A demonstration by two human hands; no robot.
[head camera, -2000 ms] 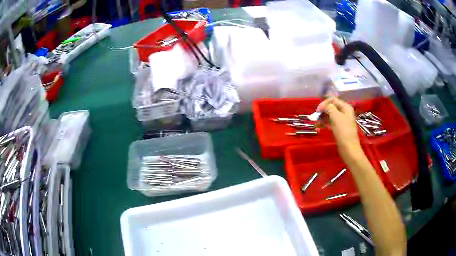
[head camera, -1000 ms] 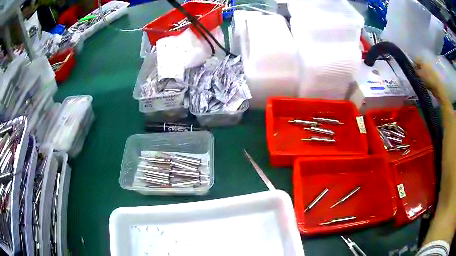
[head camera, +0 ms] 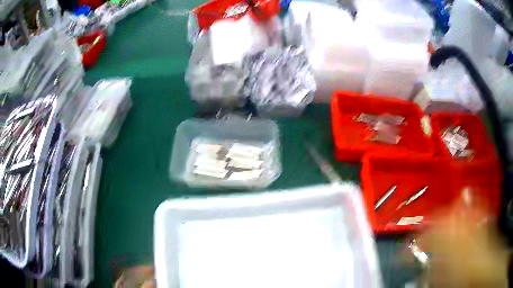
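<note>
The frame is blurred. My right hand is a large smear at the lower right, over the front edge of the red bins; whether it holds something cannot be told. A small part of my left hand shows at the bottom edge, at the left side of the white plastic tray; its fingers are mostly cut off. The white tray shows no motors in its visible part. A clear plastic box behind it holds slim silver pieces. The front red bin holds several slim metal pieces.
Stacked white trays full of motors stand at the left. Tweezers lie by my right hand. A slim tool lies behind the white tray. Crinkled clear bags and white stacks stand at the back. A black hose arches at right.
My right hand has come from the far right, beyond the hose, to the lower right. My left hand has appeared at the bottom edge. The view has shifted, and the bench things sit higher and further right.
</note>
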